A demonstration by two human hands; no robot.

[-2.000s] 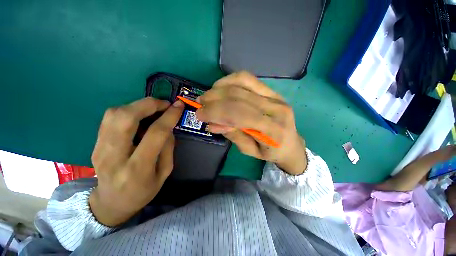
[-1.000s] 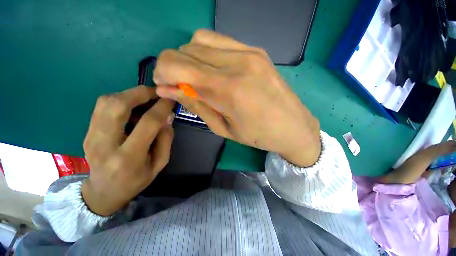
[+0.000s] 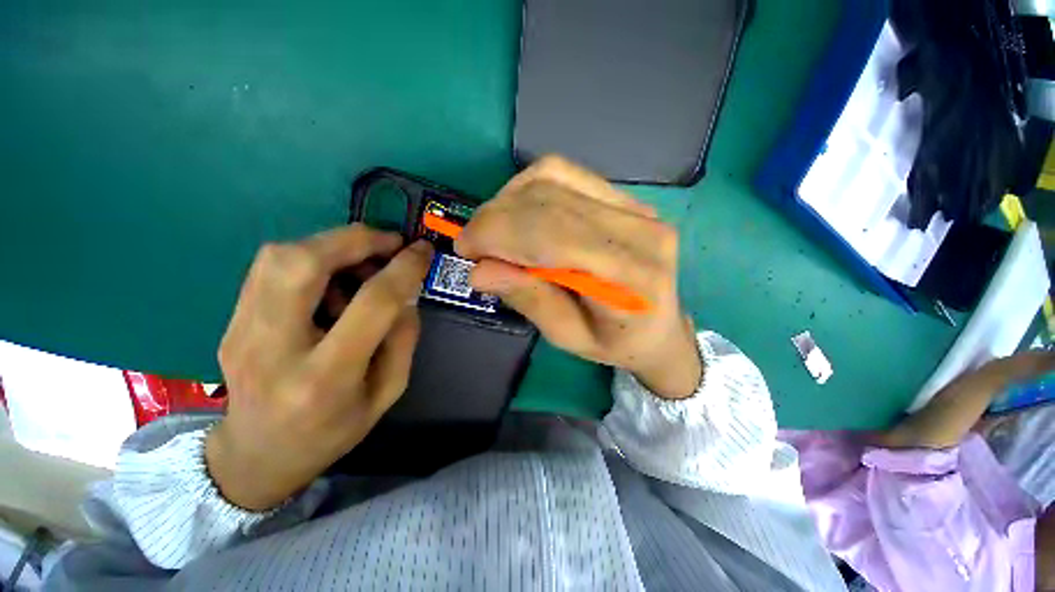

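Note:
A black phone battery case (image 3: 463, 376) lies in front of me, its open upper bay showing a circuit module with a white QR code label (image 3: 452, 276). My left hand (image 3: 318, 347) holds the case's left side, with its fingertips at the bay's left edge beside the camera opening. My right hand (image 3: 584, 272) holds an orange plastic spudger (image 3: 592, 289). The spudger's orange tip lies over the upper part of the bay, just above the QR label. My fingers hide the bay's right end and part of the camera opening side.
Another black case (image 3: 628, 93) lies on the green mat (image 3: 208, 150) at the top. A blue-edged box with a white tray (image 3: 858, 174) and dark loose parts (image 3: 966, 150) stands right. A small silver-white piece (image 3: 813, 357) lies below it. A person in pink (image 3: 926, 497) is at lower right.
My right hand, which covered the bay and camera opening a second ago, has moved back right. The QR label and orange tip show again. My left hand has stayed at the case.

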